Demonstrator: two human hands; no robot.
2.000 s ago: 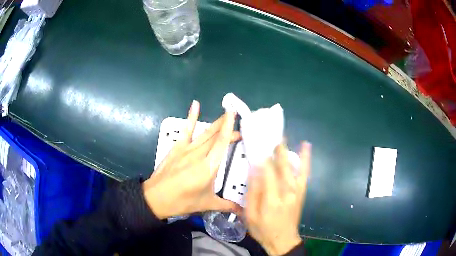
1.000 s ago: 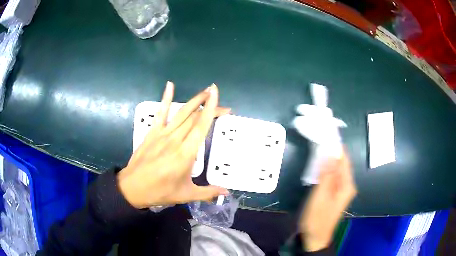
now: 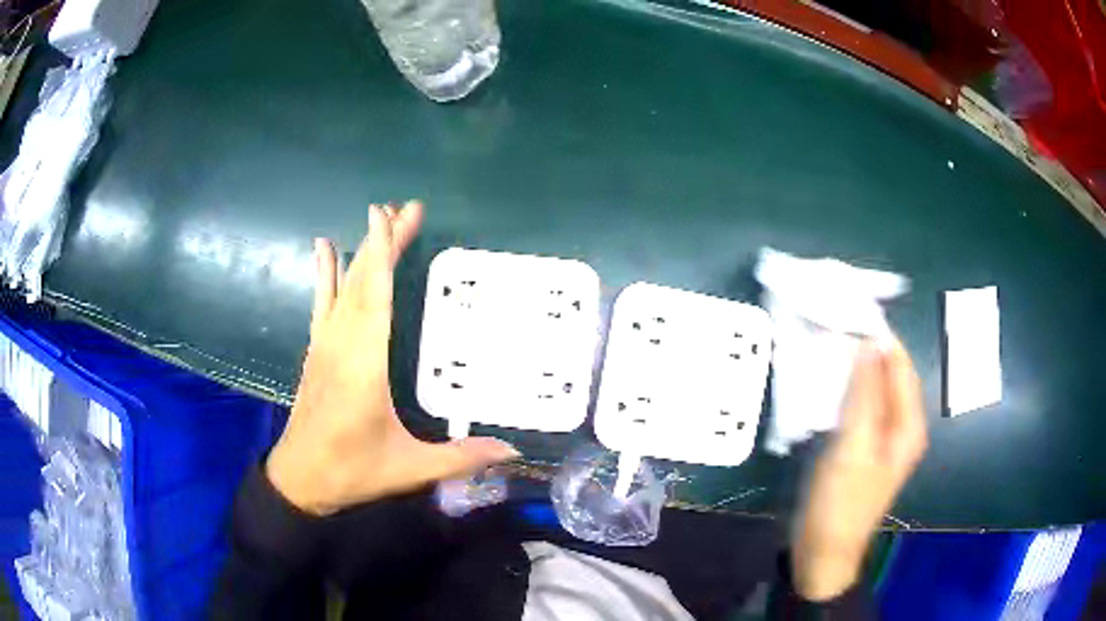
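Observation:
Two white power strips lie side by side, slotted faces up, near the bench's front edge: a left one (image 3: 509,340) and a right one (image 3: 683,374). A bagged cord (image 3: 610,497) hangs off the near edge below the right strip. My left hand (image 3: 358,376) is at the left strip's left side, fingers spread, thumb below its lower edge, holding nothing. My right hand (image 3: 864,449) is blurred and holds the crumpled white glove (image 3: 815,364), right of the right strip.
A flat white card (image 3: 973,351) lies at the right. A clear bottle (image 3: 439,46) is at the far edge. A white block (image 3: 102,22) with bagged cords (image 3: 55,164) is at far left. Blue crate (image 3: 182,485) stands lower left, red material (image 3: 1073,97) upper right.
My right hand has moved right with the glove, off the right strip. My left hand has lifted off the left strip and moved left, uncovering its face.

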